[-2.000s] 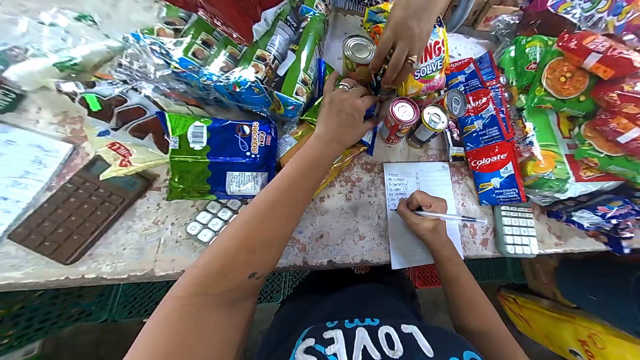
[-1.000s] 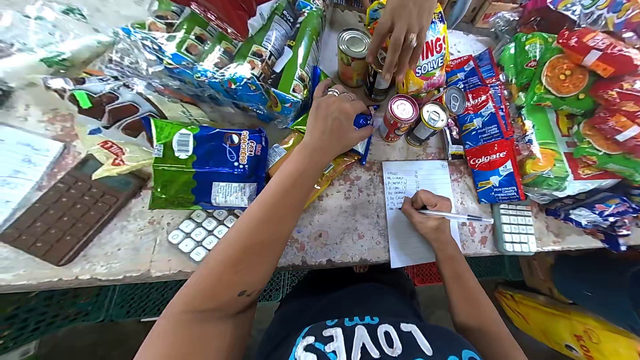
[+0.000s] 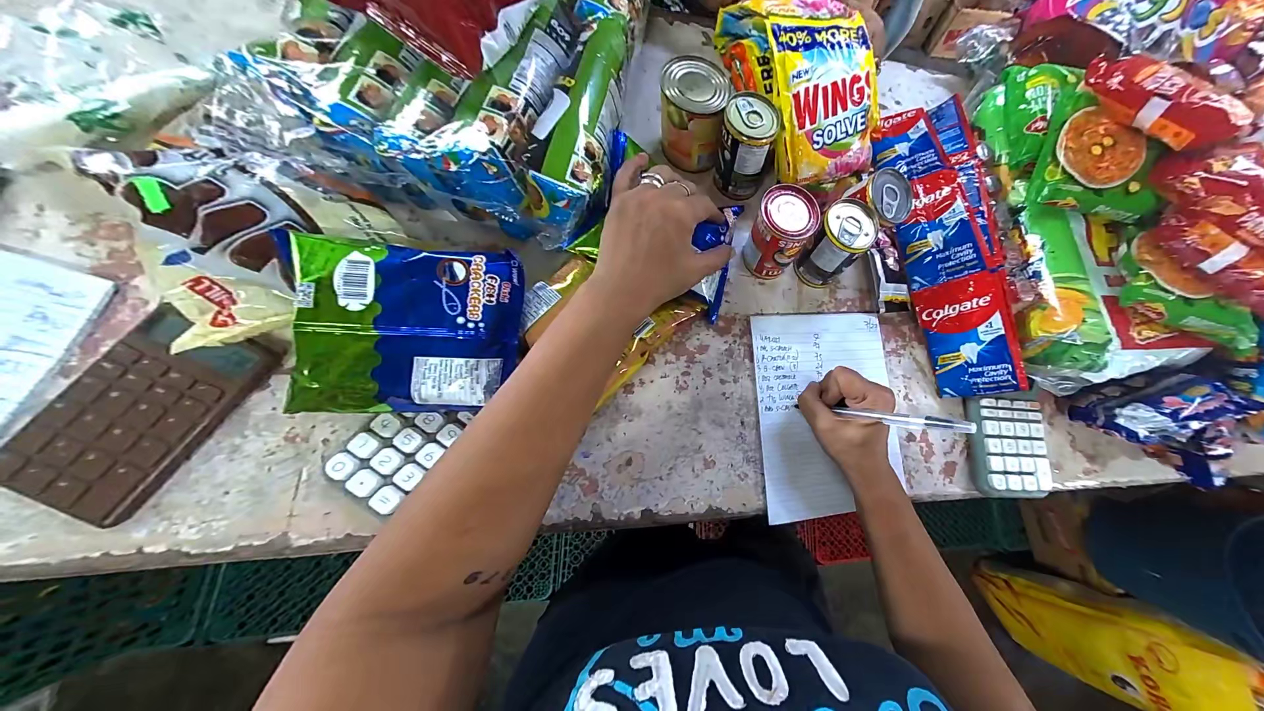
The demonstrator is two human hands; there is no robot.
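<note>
My left hand (image 3: 657, 232) rests on several snack packets behind the yellow packet (image 3: 657, 346), its fingers curled around a blue wrapper (image 3: 713, 237). My right hand (image 3: 847, 420) holds a clear-barrelled pen (image 3: 913, 421) with its tip at a handwritten list on a lined sheet of paper (image 3: 790, 474). Beyond the paper stand several cans, among them a red can (image 3: 782, 232), a black-and-yellow can (image 3: 837, 242), a tall can (image 3: 691, 114) and a dark can (image 3: 746, 148). A blue and green cracker pack (image 3: 405, 321) lies left of my left forearm.
Red toothpaste packs (image 3: 963, 316) and a small calculator (image 3: 1009, 446) sit right of the paper. Detergent bags (image 3: 820, 99) stand behind the cans. Green and red noodle packs (image 3: 1101, 148) fill the right. At left are a white-keyed calculator (image 3: 390, 459) and a brown calculator (image 3: 128, 425).
The other person's hand has moved back from the cans, leaving the dark can standing beside the tall one. My left hand has shifted slightly on the packets; my right hand stays at the paper.
</note>
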